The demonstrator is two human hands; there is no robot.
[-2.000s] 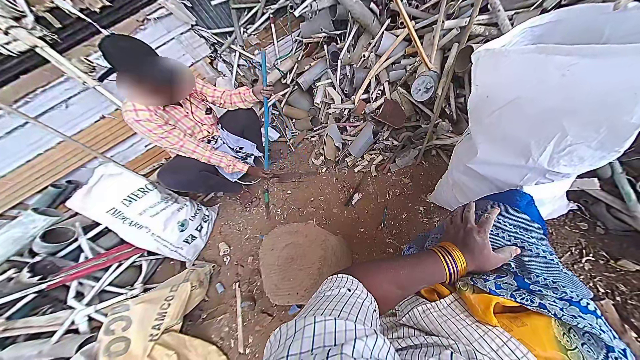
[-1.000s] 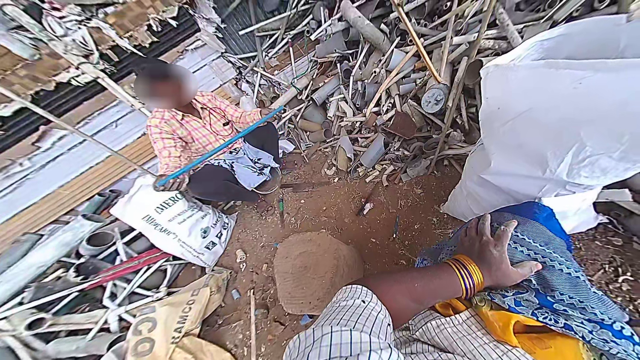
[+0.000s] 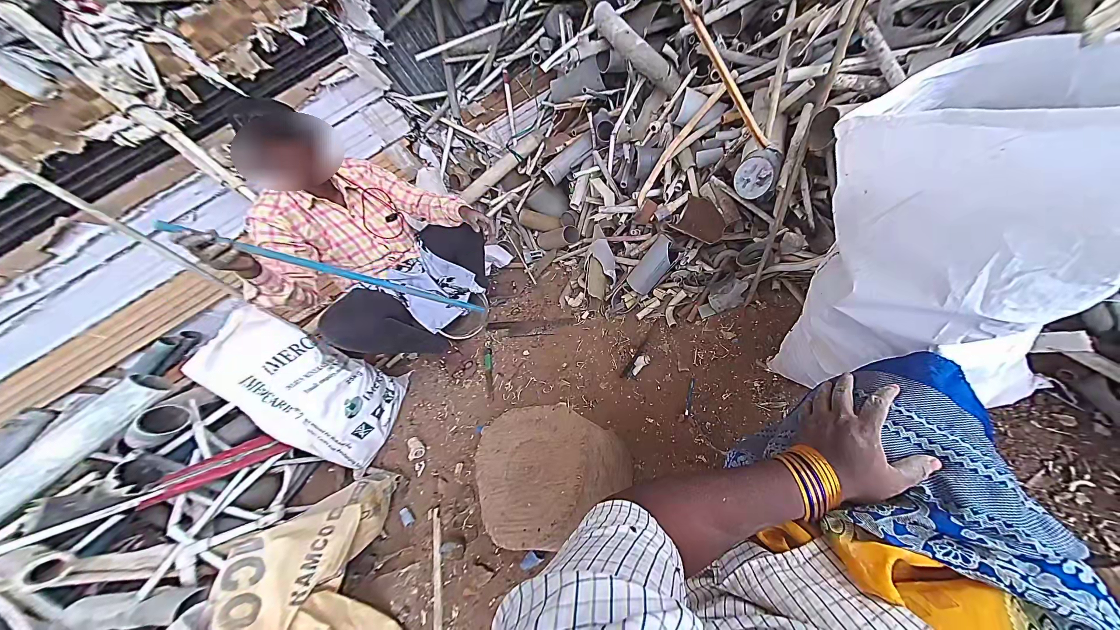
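My left hand (image 3: 862, 442) rests palm down, fingers spread, on the blue patterned cloth (image 3: 962, 464) over my leg, and holds nothing. Yellow and dark bangles (image 3: 812, 481) circle its wrist. My right hand is not in view. Left of my forearm, a rounded, flat-topped tan block (image 3: 551, 472) sits on the soil. Beyond it on the ground lie a thin tool with a green handle (image 3: 488, 372) and a thin dark bar (image 3: 529, 327). A co-worker sits at the upper left, one hand (image 3: 214, 252) around a blue pipe (image 3: 332, 269) that slants across their lap.
A heap of scrap plastic pipes (image 3: 647, 262) spreads across the back. At right stands a large white sack (image 3: 971, 219). A printed white sack (image 3: 293, 385), a tan sack (image 3: 302, 551) and more pipe pieces (image 3: 157, 424) lie at left. A thin stick (image 3: 437, 569) is near the block.
The co-worker's blue pipe has gone from upright to slanting across their body, and its lower end has dropped lately. My left hand remains on the blue cloth.
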